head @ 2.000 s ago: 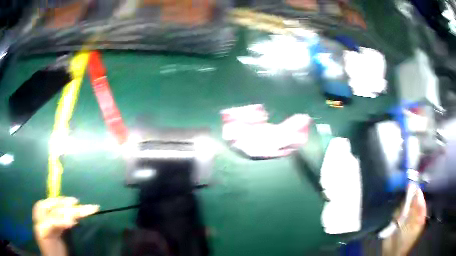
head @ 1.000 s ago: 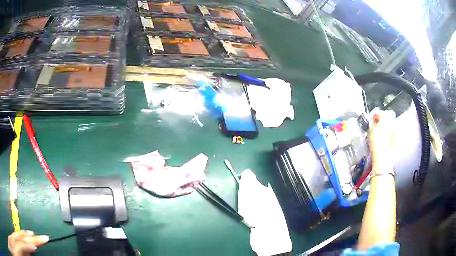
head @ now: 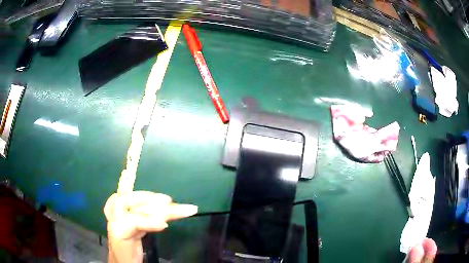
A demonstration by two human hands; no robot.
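My left hand (head: 138, 218) is at the lower left, its fingers pinching the edge of a black-bordered frame piece (head: 311, 231), whose middle looks see-through. The piece is over the lower part of a glossy black screen (head: 265, 174) and is cut off by the bottom edge. The screen lies along the grey alignment jig (head: 309, 154). My right hand (head: 422, 251) shows only as fingertips at the bottom right, touching the lower end of a white wipe (head: 422, 192). I cannot tell whether they grip it.
A red marker pen (head: 206, 77) touches the jig's top left. Yellow tape (head: 141, 118) and black film (head: 118, 56) are left of it. A pink-and-white cloth (head: 362, 136) and tweezers (head: 398, 177) are right. Clear trays (head: 247, 23) stand behind; a dark stack (head: 452, 174) is far right.
The view has swung left. My right hand has moved from the blue basket to the white wipe. My left hand still holds the frame, now seen more fully over the screen.
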